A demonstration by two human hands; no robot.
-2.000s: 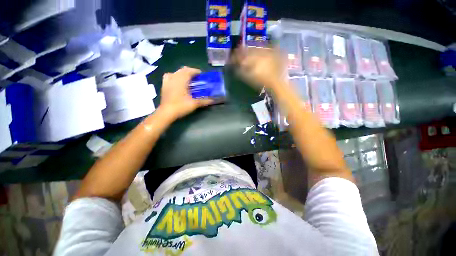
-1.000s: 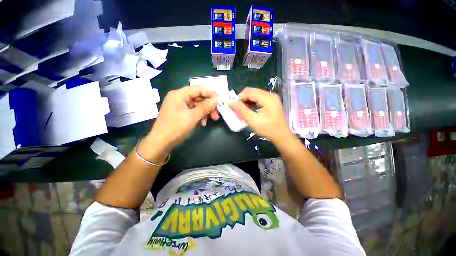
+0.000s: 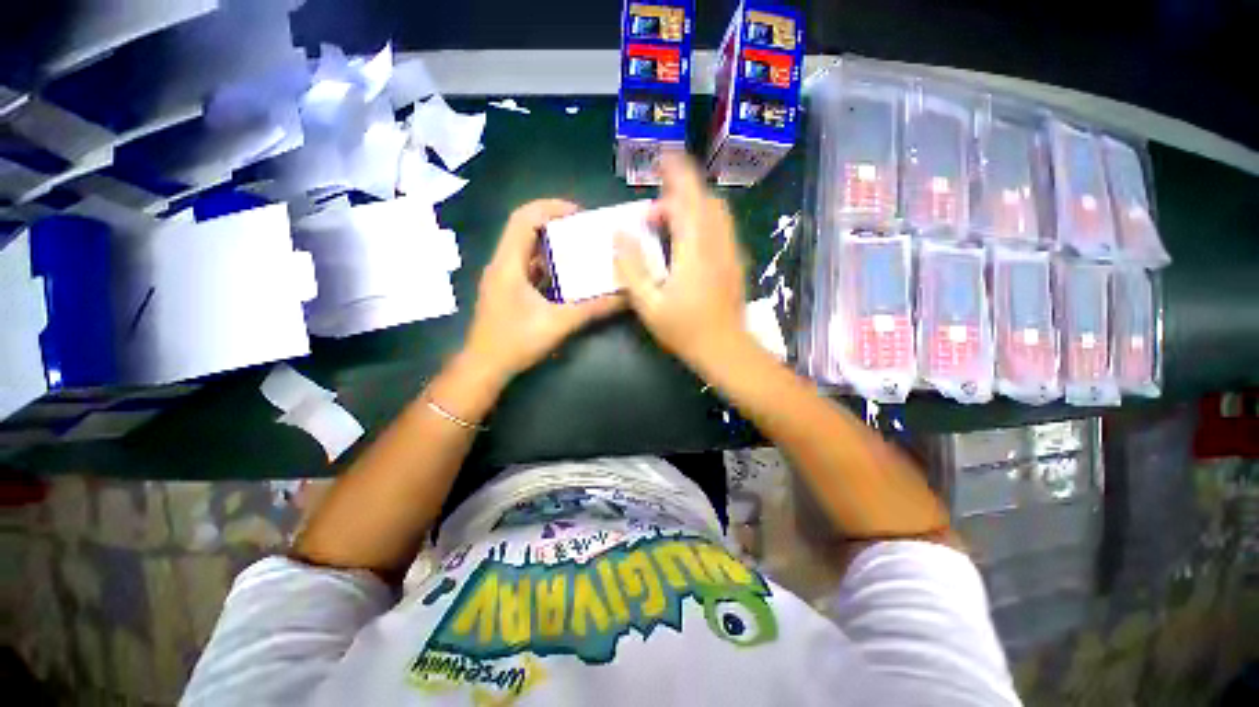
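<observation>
A small carton (image 3: 587,249) with a white face up is in front of me over the dark green bench. My left hand (image 3: 525,283) grips its left end, with fingers at the far edge and the thumb side near the front. My right hand (image 3: 684,263) lies over its right end, slightly blurred, with fingers on the white face. Whether this hand grips the carton or only presses on it is hard to tell. The carton's underside is hidden.
Two blue finished boxes (image 3: 655,83) stand at the far edge. A clear blister tray (image 3: 824,249) of keypad phones (image 3: 884,321) lies at the right. Open empty boxes (image 3: 207,297) are stacked at the left, with white slips (image 3: 352,131) behind. Small scraps lie beside the tray.
The white slip that both hands held is no longer seen between them. My left hand has moved onto the carton's left end, and my right hand has moved over its right end.
</observation>
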